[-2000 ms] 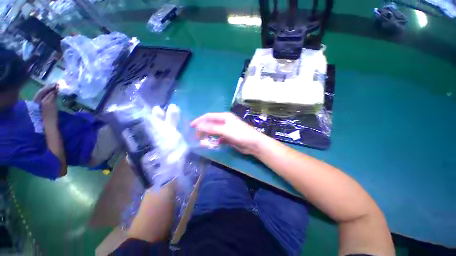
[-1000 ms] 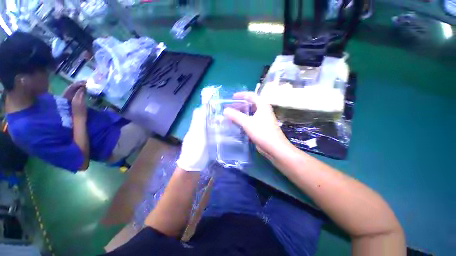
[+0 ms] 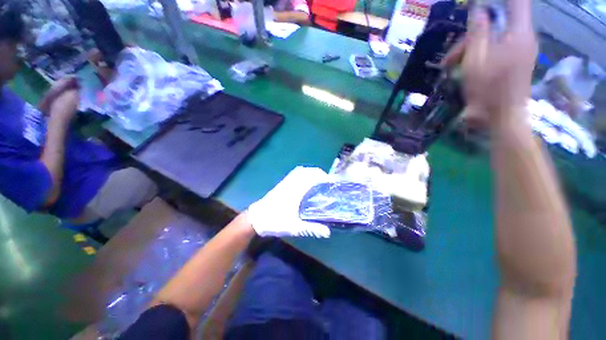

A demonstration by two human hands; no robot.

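Note:
My left hand (image 3: 289, 202), in a white knit glove, holds a clear plastic housing (image 3: 337, 202) flat, in front of the press. The housing overlaps the film-covered base plate (image 3: 405, 229) in view. The cream padded fixture (image 3: 389, 166) sits just behind it, under the tall black hand press (image 3: 425, 86). My right hand (image 3: 495, 73), bare and blurred, is raised at the upper right beside the top of the press. A small dark thing shows by its fingers; whether it grips anything cannot be told.
A black parts tray (image 3: 209, 149) with scattered black clips lies left on the green mat. A cloudy plastic bag (image 3: 146, 89) overlaps its back edge. A person in blue (image 3: 40, 146) sits at far left. A carton (image 3: 119, 252) of clear bagged pieces stands beside my legs.
My right hand has left the housing and risen to the upper right. My left hand has carried the housing towards the press and turned it. The view has shifted, showing more of the bench's far side.

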